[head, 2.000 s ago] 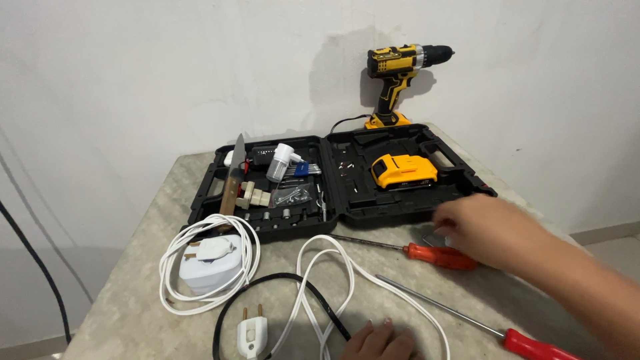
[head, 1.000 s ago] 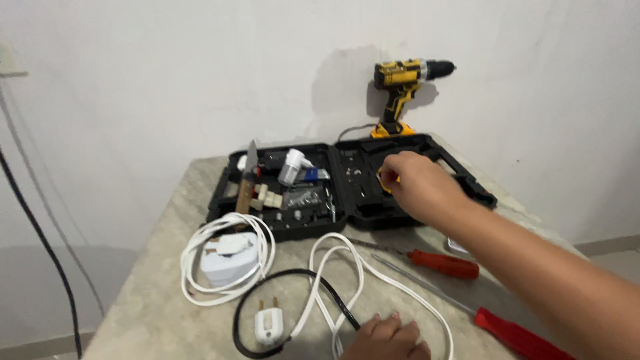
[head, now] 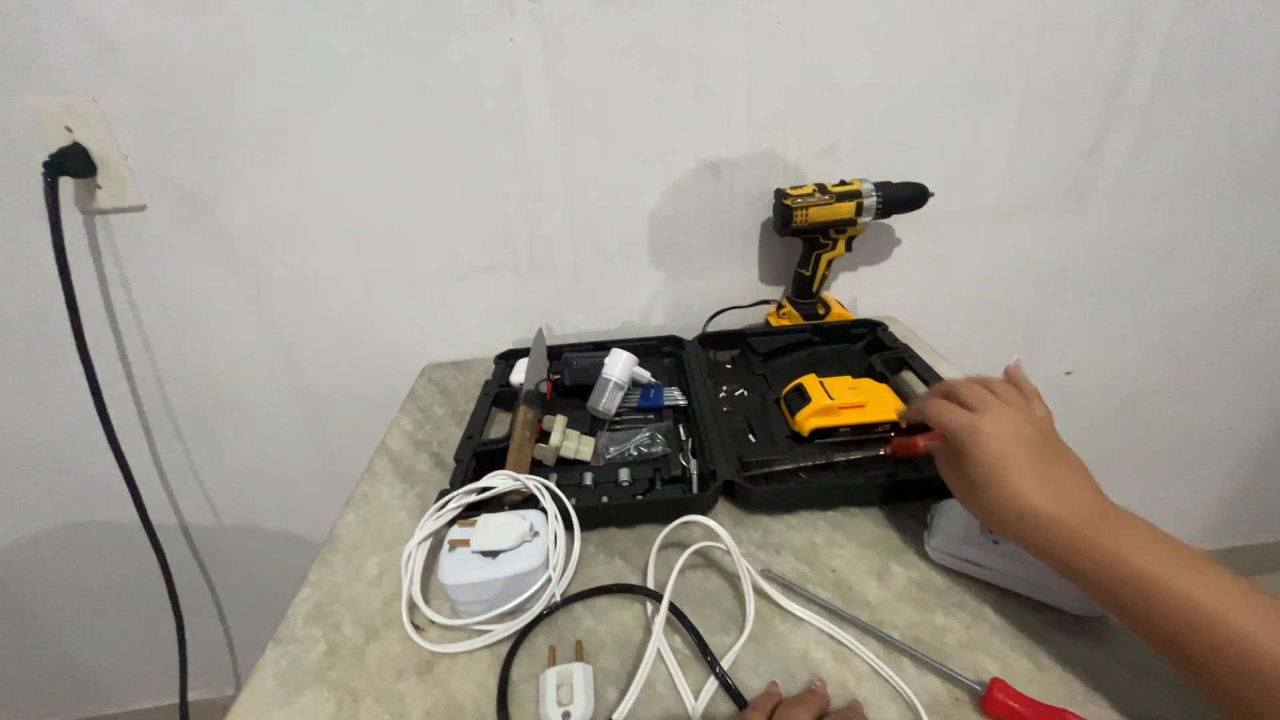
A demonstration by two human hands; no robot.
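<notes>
My right hand [head: 1000, 445] holds a red-handled screwdriver [head: 905, 446] over the right half of the black tool case [head: 730, 490], its shaft lying across the tray below the yellow battery pack [head: 845, 403]. Only the fingers of my left hand [head: 805, 702] show, at the bottom edge, beside the white cord [head: 745, 570] and black cord [head: 690, 625]; what they do is hidden. Another screwdriver with a red handle [head: 1020, 700] lies on the stone-topped table. A white two-pin plug [head: 567, 690] rests left of my left hand.
Behind the case a yellow-black cordless drill [head: 825, 215] stands against the wall. A knife [head: 527, 420] leans over the case's left half, near a coiled white cord [head: 410, 570] around a white box [head: 490, 575]. A white case [head: 1000, 560] sits at right. A black plug [head: 72, 160] is in the wall outlet.
The red-handled screwdriver nearer the case lay on the table before; my right hand now holds it over the case. The view has swung left, showing the wall outlet.
</notes>
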